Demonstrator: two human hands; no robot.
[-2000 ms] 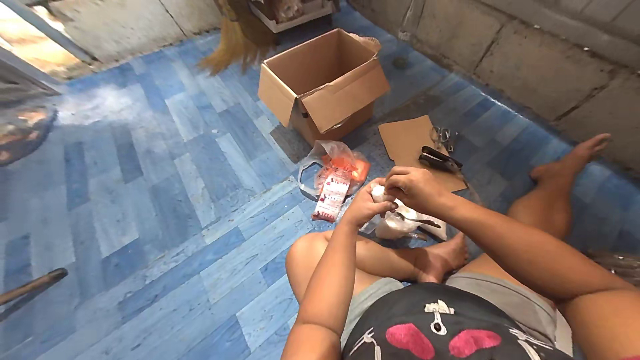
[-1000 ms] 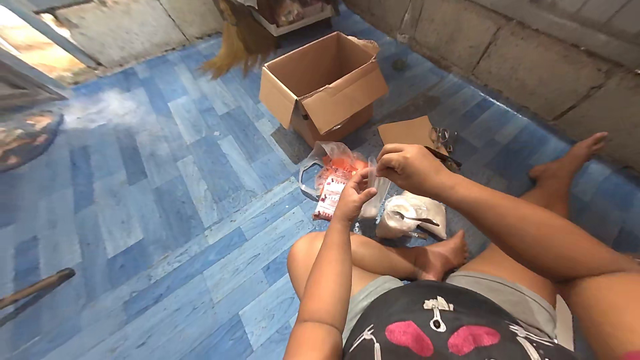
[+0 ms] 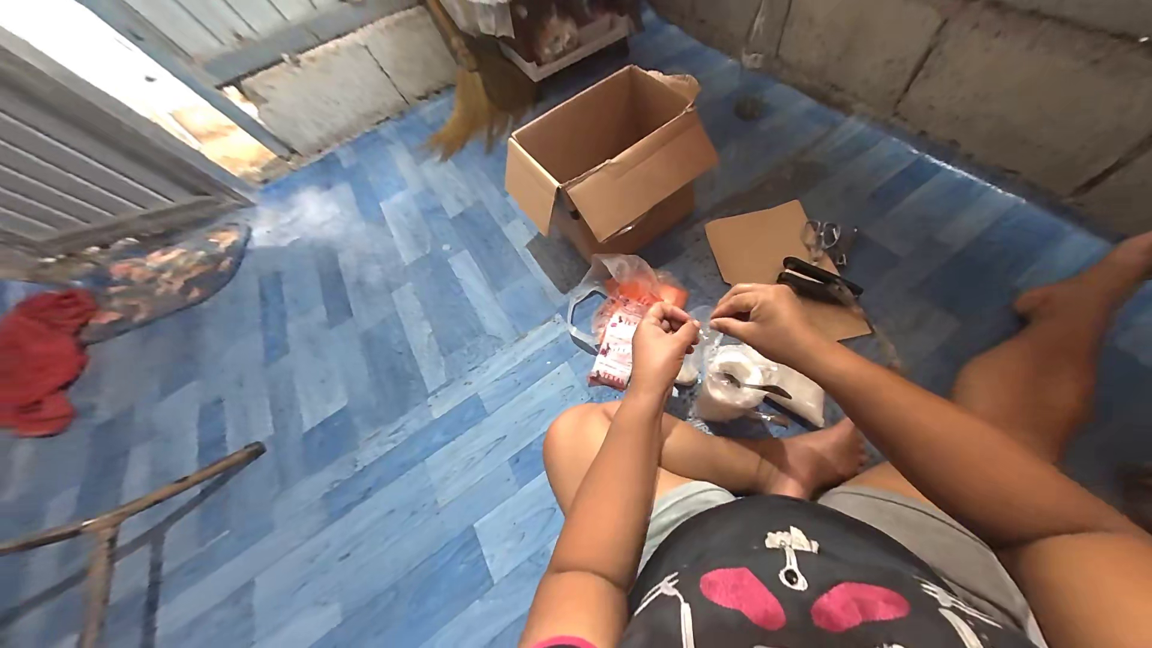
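Between my left hand (image 3: 664, 342) and my right hand (image 3: 760, 317) is a small clear plastic bag (image 3: 708, 331), pinched by the fingers of both. Just below them stands an open bag of white powder (image 3: 725, 382) with a spoon (image 3: 760, 387) resting in it. A second bag of white powder (image 3: 804, 394) lies beside it to the right. Left of my left hand, a red-and-white printed packet (image 3: 615, 349) leans on a clear plastic bag with orange contents (image 3: 643, 290).
An open cardboard box (image 3: 621, 153) stands beyond my hands. Behind my right hand, a black stapler (image 3: 817, 279) and scissors (image 3: 823, 236) lie by a flat cardboard piece (image 3: 756, 241). A broom (image 3: 477, 103), a red cloth (image 3: 40, 360) and a wooden frame (image 3: 108, 517) are farther out.
My hands were close together over the powder bag at first; they are now slightly apart, with the small clear bag between them. The open powder bag and spoon have come into fuller view.
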